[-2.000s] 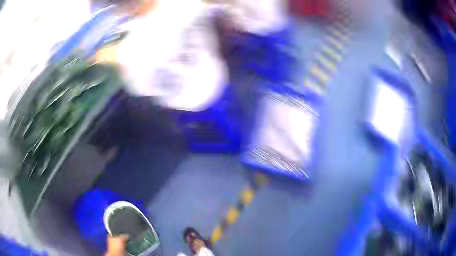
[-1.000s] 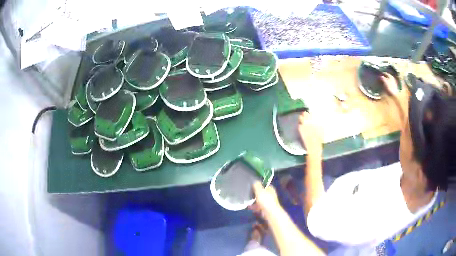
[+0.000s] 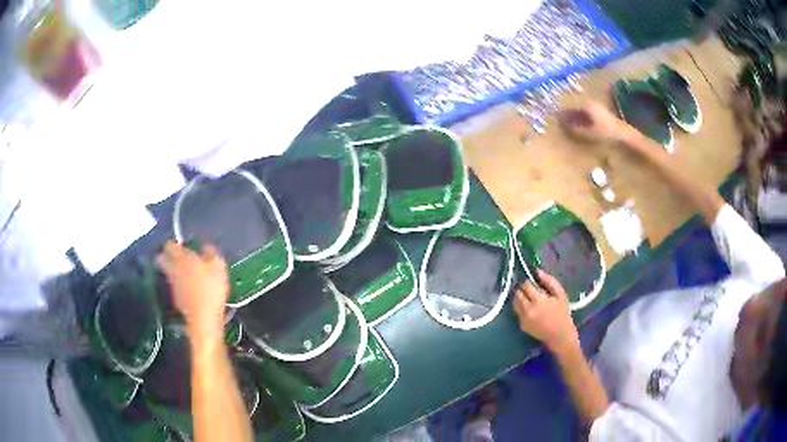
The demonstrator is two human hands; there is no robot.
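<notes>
My left hand (image 3: 198,276) is at the left, its fingers closed on the lower left edge of a green-and-black rounded housing (image 3: 226,207) with a pale rim. This housing lies over the left part of a heap of similar housings (image 3: 311,194). The heap lies on the green-topped bench (image 3: 431,367), its pieces overlapping and tilted. One housing (image 3: 466,274) lies at the heap's right side, dark face up. My right hand is not in view.
A seated worker in a white shirt (image 3: 682,345) is at the right. One of their hands touches a housing (image 3: 561,255) at the tan board's edge; the other reaches over the board (image 3: 535,177). Behind is a blue tray (image 3: 509,78) of small pale pieces. White sheets are at the left.
The view has shifted and turned over the heap. My right hand, earlier holding a housing at the bench's front edge, is out of view. My left hand has come into view on a housing.
</notes>
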